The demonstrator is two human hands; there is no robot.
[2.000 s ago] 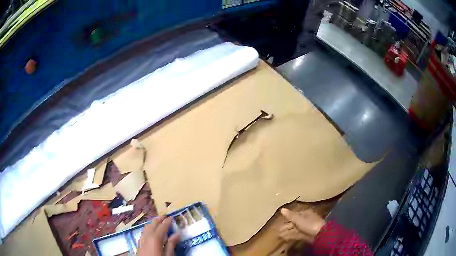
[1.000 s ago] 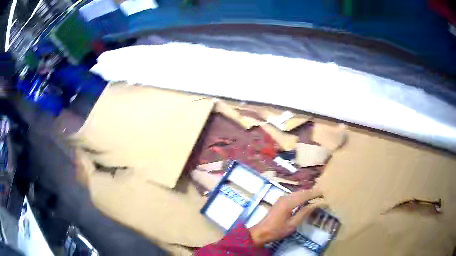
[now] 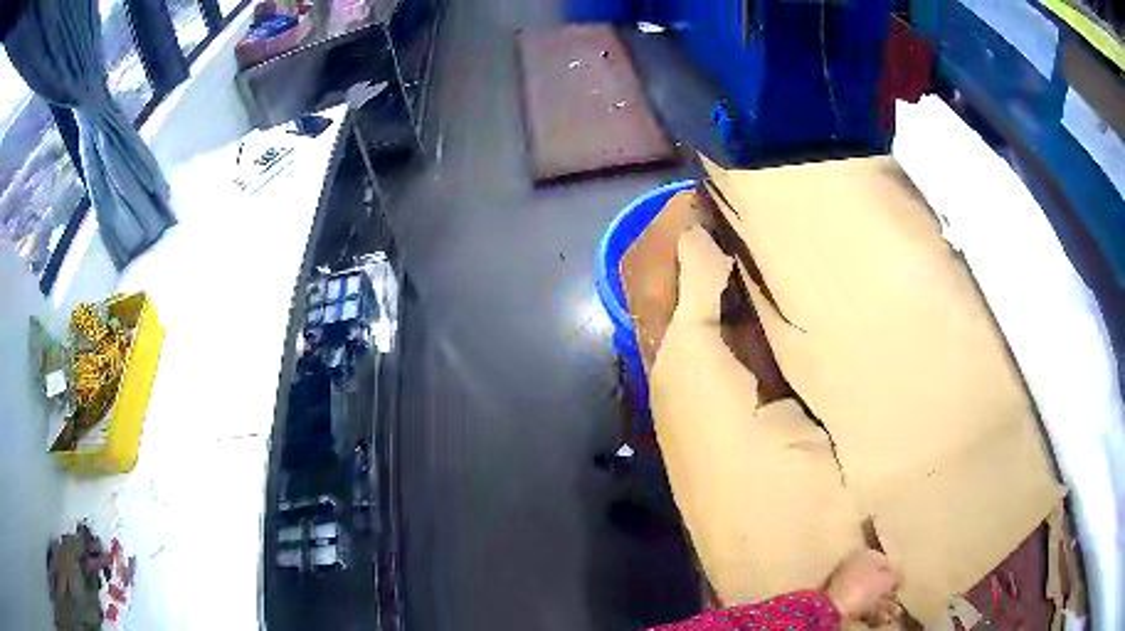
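My left hand [image 3: 867, 586], in a red patterned sleeve, is at the bottom right, at the lower end of a long slit in the tan cardboard covering [image 3: 913, 370]. Its fingers are curled at the cardboard's edge; whether they grip it cannot be told. The covering lies in two torn, overlapping parts, with reddish-brown board [image 3: 753, 339] showing in the gap. A white sheet material length [image 3: 1030, 284] lies along the covering's right side. My right hand is out of the picture. No cutting die is seen on the covering.
A blue round bin [image 3: 613, 265] stands past the bed's far left corner. A white-topped bench [image 3: 222, 370] runs along the left, with a yellow box [image 3: 133, 394] on it and dies [image 3: 333, 308] shelved beneath. A brown board [image 3: 592, 105] lies on the grey floor.
The view has swung left to the bed's end, bin and side bench. The blue-framed die has left the view. My left hand, earlier on the die, is now at the cardboard slit.
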